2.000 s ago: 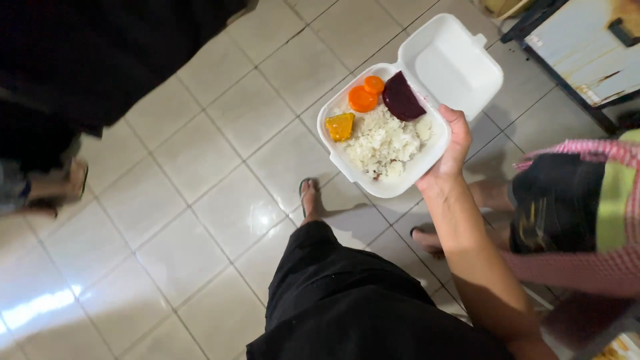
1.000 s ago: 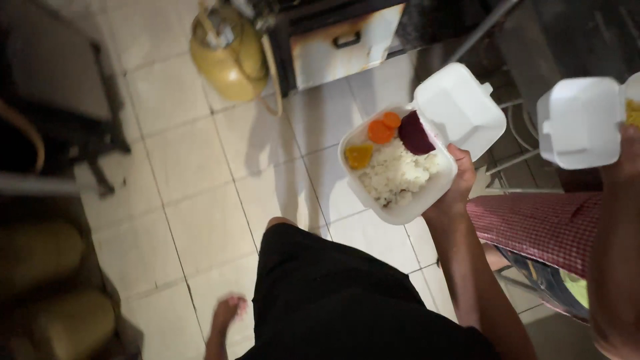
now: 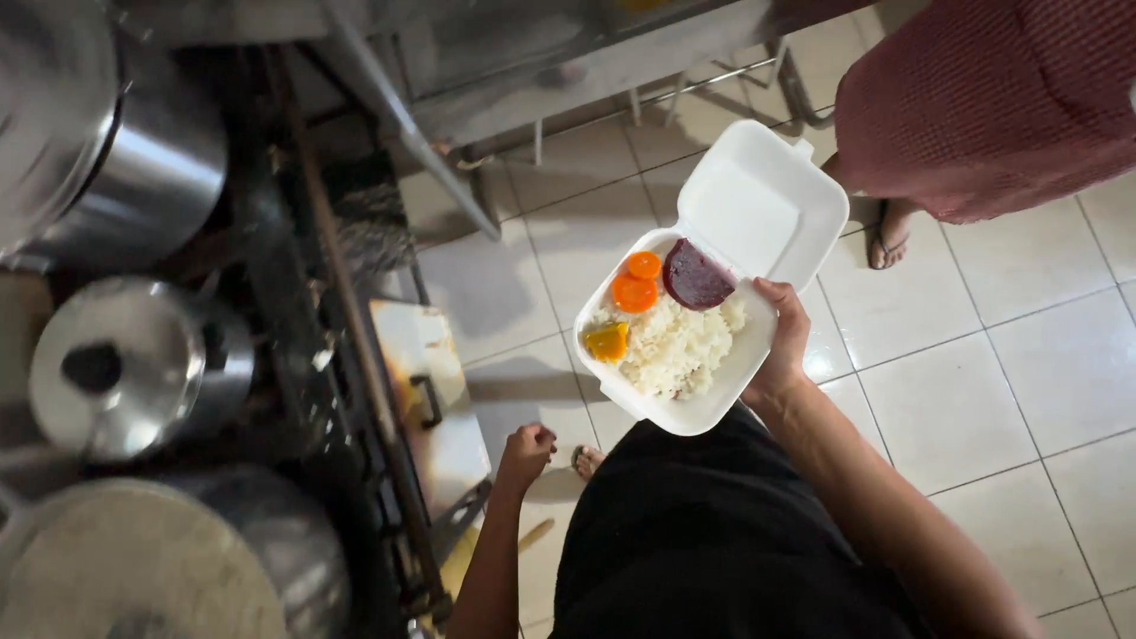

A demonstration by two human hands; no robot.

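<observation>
My right hand point(image 3: 781, 342) grips the right edge of a white foam clamshell food container point(image 3: 674, 417), its thumb over the rim and its other fingers hidden beneath. The hinged lid point(image 3: 763, 200) stands open toward the upper right. Inside lie white rice point(image 3: 679, 346), two orange carrot slices point(image 3: 635, 291), a dark purple beet slice point(image 3: 697, 275) and a yellow-orange piece of cooked vegetable point(image 3: 607, 342). My left hand point(image 3: 528, 453) hangs low beside the stove, fingers loosely curled, touching nothing visible.
At left, a stove with a rusty rail point(image 3: 342, 293) bears a lidded metal pot point(image 3: 120, 368) and larger pots point(image 3: 142, 559). A metal table point(image 3: 568, 89) spans the top. Another person in a red checked garment point(image 3: 985, 106) stands at upper right on the tiled floor point(image 3: 1003, 382).
The view has swung so that the stove and pots now fill the left side. My left hand has come into clearer view. The other person's food container, seen a second ago, is out of view.
</observation>
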